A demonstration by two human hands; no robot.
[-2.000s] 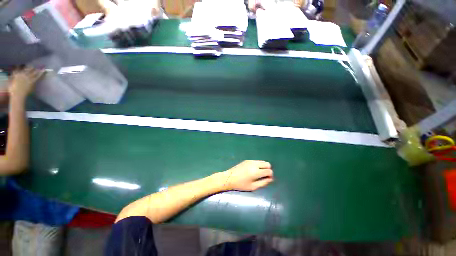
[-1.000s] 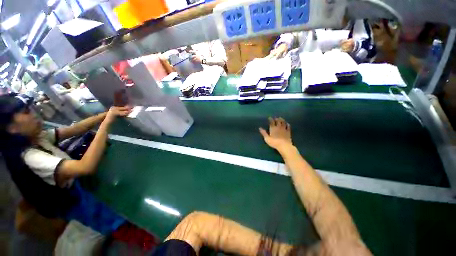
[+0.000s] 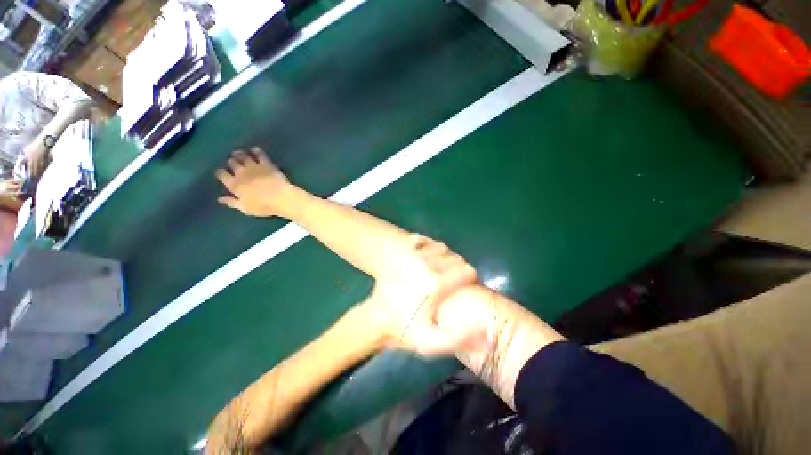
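My right hand (image 3: 255, 184) is bare and empty, with its fingers spread over the green conveyor belt (image 3: 622, 204); its arm reaches in from the lower right in a dark sleeve. My left hand (image 3: 436, 298), slightly blurred, is closed around my right forearm near the elbow. Several greyish-white product boxes (image 3: 67, 298) stand close together on the belt at the left edge, away from both hands and partly cut off by the frame.
White flat pieces (image 3: 169, 75) lie in piles along the belt's far side. A person (image 3: 44, 120) is behind them. At the upper right are a yellowish-green tool holder (image 3: 614, 40), an orange tape dispenser (image 3: 760, 49) and brown cardboard edges (image 3: 729, 111). Brown carton flaps (image 3: 756, 355) are at lower right.
The view has turned right and down. My left hand has come to my right forearm. The boxes appear nearer, at the left edge, and the neighbouring worker is out of view.
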